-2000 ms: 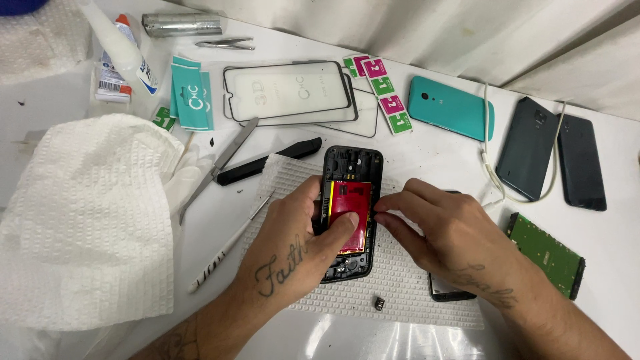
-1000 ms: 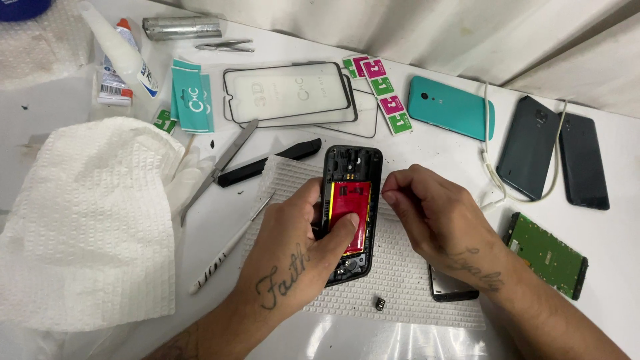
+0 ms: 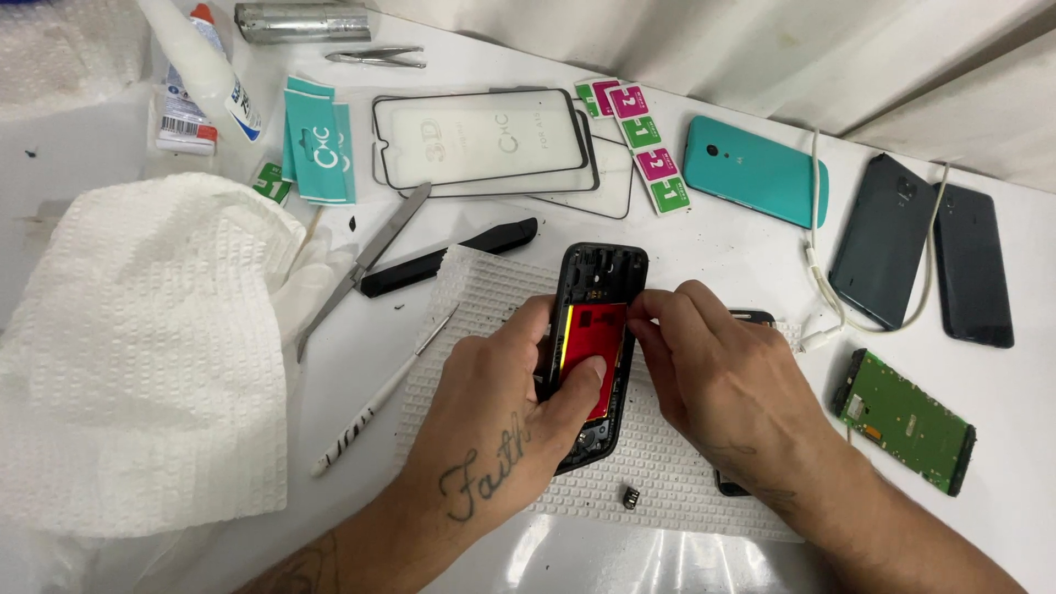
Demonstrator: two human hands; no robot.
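My left hand (image 3: 520, 396) grips an opened black smartphone body (image 3: 606, 264) from its left side, with the thumb on the red battery (image 3: 592, 342) inside it. The thumb and index finger of my right hand (image 3: 701, 355) meet at the phone's right edge, beside the battery's top corner; whether they pinch anything is too small to tell. Beneath the phone lies a white textured cloth (image 3: 495, 285). On it, a small dark component (image 3: 630, 497) rests below the phone, and another black phone part (image 3: 734, 487) is partly hidden behind my right hand.
To the left are a crumpled white cloth (image 3: 148, 355), a white-handled pointed tool (image 3: 371, 404), metal tweezers (image 3: 363, 264) and a black-handled tool (image 3: 450, 260). Screen protectors (image 3: 487, 140) lie behind. On the right are a teal phone (image 3: 751, 169), dark phones (image 3: 887, 239), a white cable (image 3: 817, 190) and a green circuit board (image 3: 903, 421).
My right fingertips pulled slightly away from the phone's right edge a second ago and are now back against it. My left hand keeps its hold on the phone.
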